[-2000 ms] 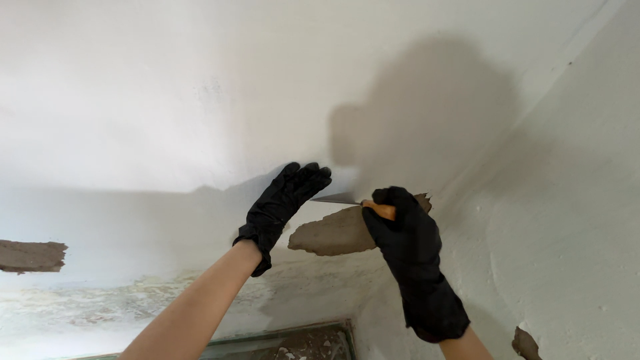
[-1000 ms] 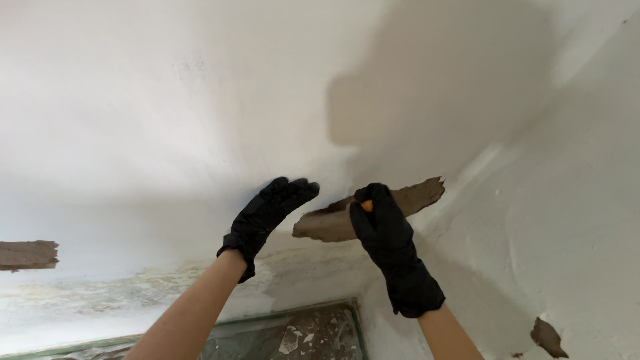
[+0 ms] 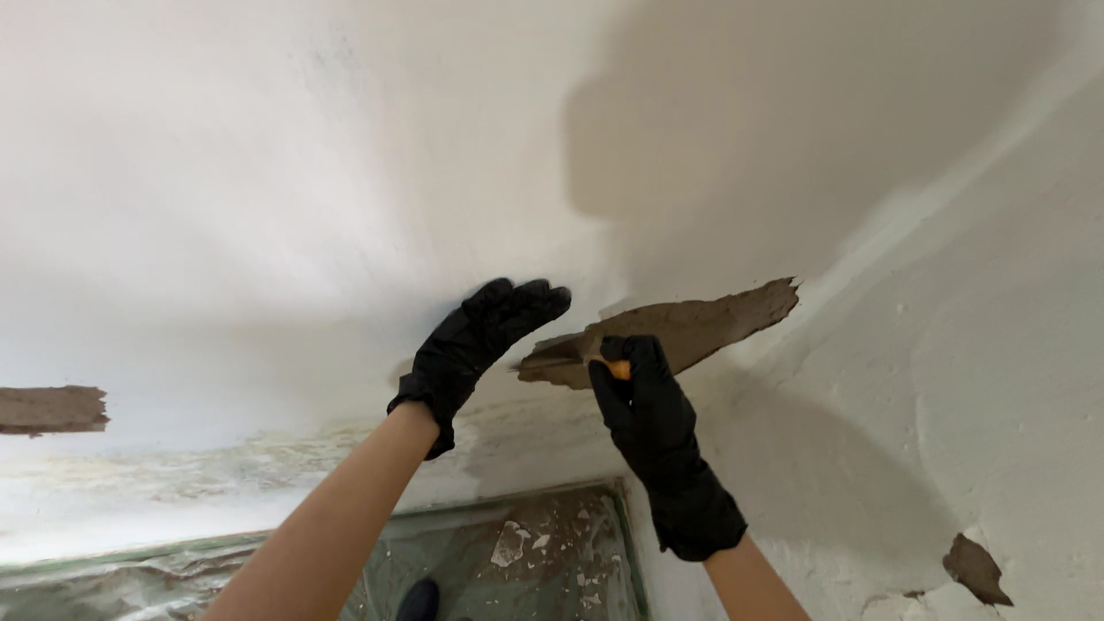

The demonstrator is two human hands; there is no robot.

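Note:
My right hand [image 3: 660,440], in a black glove, is closed around the orange handle of a scraper [image 3: 617,369]. Its thin blade points left and lies at the left part of a bare brown patch [image 3: 690,328] in the white wall [image 3: 466,198]; motion or shade makes the blade hard to see. My left hand [image 3: 470,349], also black-gloved, rests against the wall to the left of the patch, fingers extended and holding nothing. Ragged coating edges border the patch.
Another bare patch [image 3: 52,410] shows at the far left, and a smaller one [image 3: 977,569] on the adjoining right wall. Below, green-edged plastic sheeting [image 3: 466,552] covers the floor, with loose flakes [image 3: 511,543] on it. A dark shoe tip [image 3: 419,600] shows at the bottom.
The bare patch is larger than two seconds ago, with more brown showing toward the upper right. My right hand has shifted along it with the scraper. My left hand still lies near the wall.

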